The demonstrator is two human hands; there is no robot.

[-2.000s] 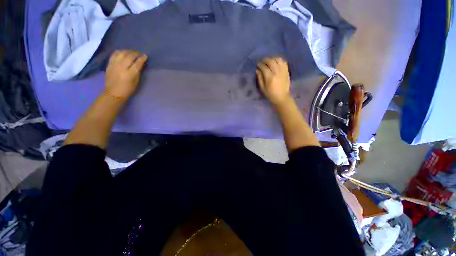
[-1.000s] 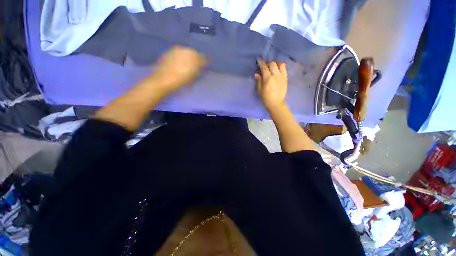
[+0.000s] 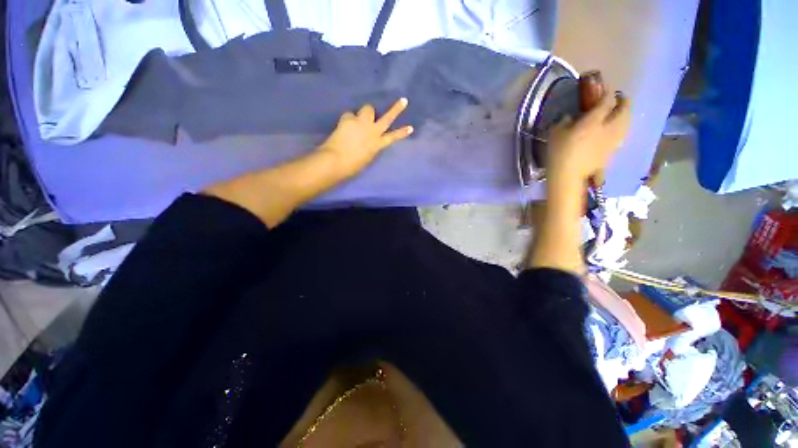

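The dark grey facing panel (image 3: 236,92) lies flat across the table, with a small black brand label (image 3: 297,65) near its upper edge. It joins the pale blue-white garment body (image 3: 429,19) above it. My left hand (image 3: 363,138) rests at the panel's lower edge with fingers spread, holding nothing. The steam iron (image 3: 541,118) stands at the panel's right end, its pale metal rim showing. My right hand (image 3: 584,140) is closed around its orange-brown wooden handle (image 3: 591,87), hiding most of the handle.
The purple pressing table cover (image 3: 114,179) has a brownish area at right. A blue-edged pale table (image 3: 770,105) stands at the right. A pale hose (image 3: 691,287) runs off right. Cloth heaps and red bags (image 3: 770,254) lie at lower right; dark cloth lies at left.
My right hand has left the cloth and taken hold of the iron's handle. My left hand has moved right along the panel's lower edge. The panel's lower edge is flatter than before.
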